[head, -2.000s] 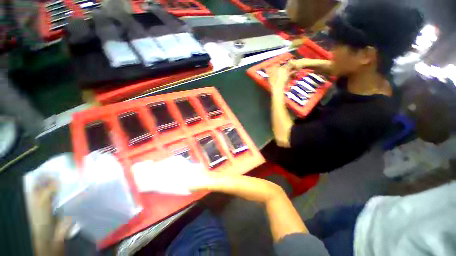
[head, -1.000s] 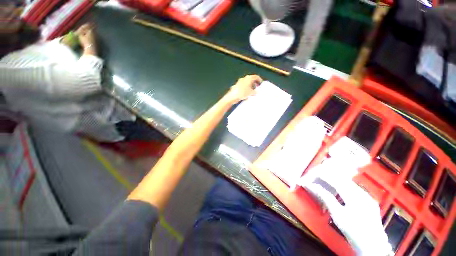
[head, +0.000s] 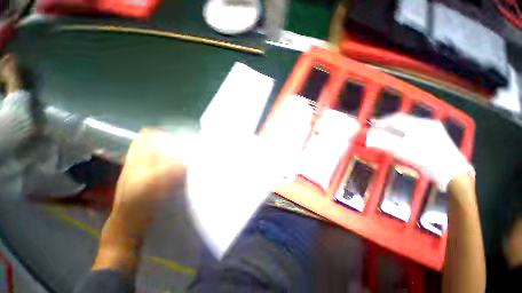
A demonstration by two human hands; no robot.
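Note:
My bare left hand [head: 150,166], blurred, holds a thin white bag [head: 229,189] in front of the bench edge. Behind it a stack of flat white bags [head: 239,100] lies on the green bench. My right hand [head: 415,140], in a white glove, is over the red tray [head: 375,237], between its two rows. Its fingertips are blurred, so a grip cannot be told. Dark phones sit in the far row and others [head: 399,191] in the near row. Two white bag-like pieces [head: 331,146] lie across the tray's left part.
A white round fan base [head: 233,14] and a yellow-brown strip [head: 160,35] are at the back. Black liner [head: 378,26] with pale bagged devices [head: 452,40] is on a red tray at the back right. Another person's sleeve [head: 17,123] shows at the left edge.
The view has shifted. My left hand has left the bag stack and come towards my body with a white bag. My gloved right hand has moved right and up over the tray.

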